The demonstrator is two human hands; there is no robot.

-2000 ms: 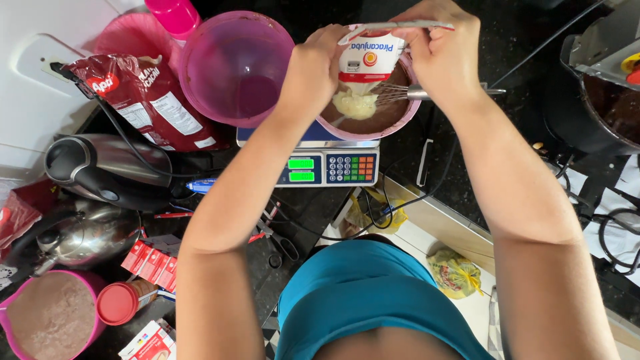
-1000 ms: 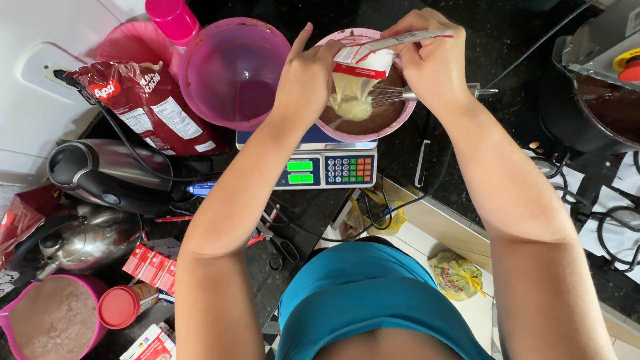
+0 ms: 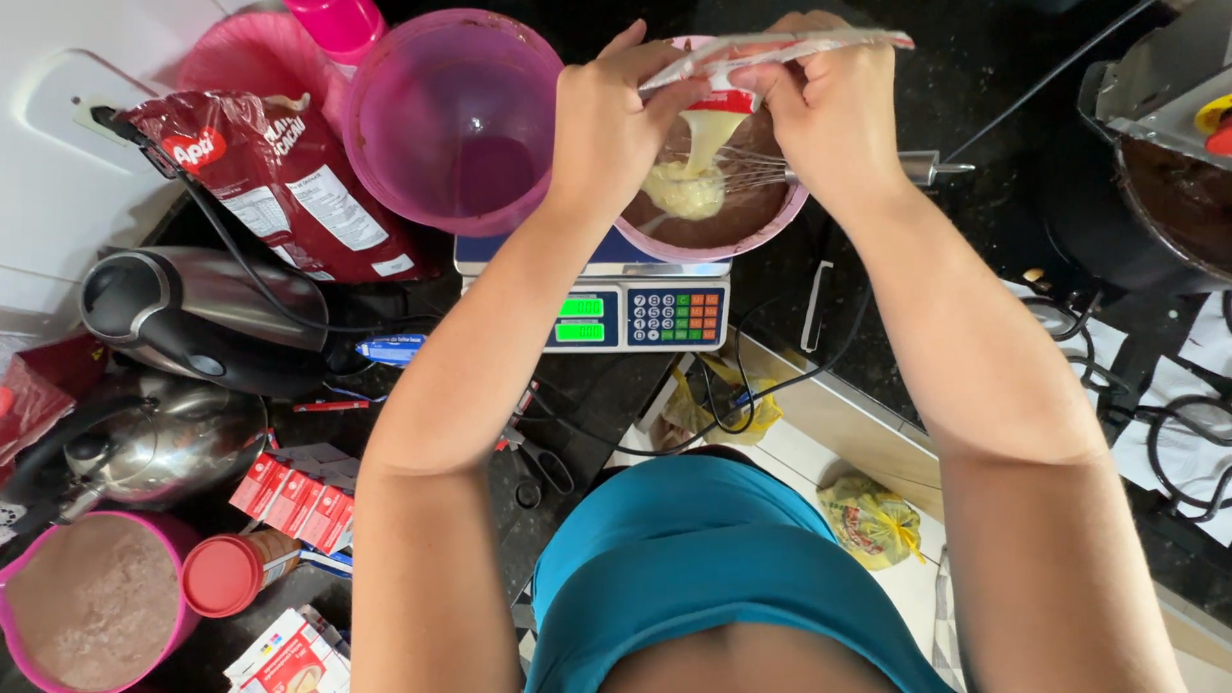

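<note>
My left hand (image 3: 626, 111) and my right hand (image 3: 828, 106) both grip a carton (image 3: 727, 100), tilted and pinched flat along its edge. Thick pale cream (image 3: 688, 188) pours from it onto brown liquid in a pink bowl (image 3: 712, 252). A wire whisk (image 3: 756, 168) lies in this bowl, its metal handle over the right rim and passing behind my right wrist. Under the bowl is a digital scale (image 3: 635, 318) with lit green displays. An empty pink-purple bowl (image 3: 452, 115) stands left of my left hand.
At left are a cocoa bag (image 3: 289, 183), an electric kettle (image 3: 212, 308), a metal kettle (image 3: 173, 438), red-and-white cartons (image 3: 298, 496), a red-lidded jar (image 3: 226, 576) and a pink container of brown mixture (image 3: 101, 597). Scissors (image 3: 539, 467) lie near the counter edge. At right, a black pot (image 3: 1088, 212) stands by stove grates.
The carton has tipped from showing its printed face to nearly edge-on, folded flatter between my hands. More cream lies in the bowl.
</note>
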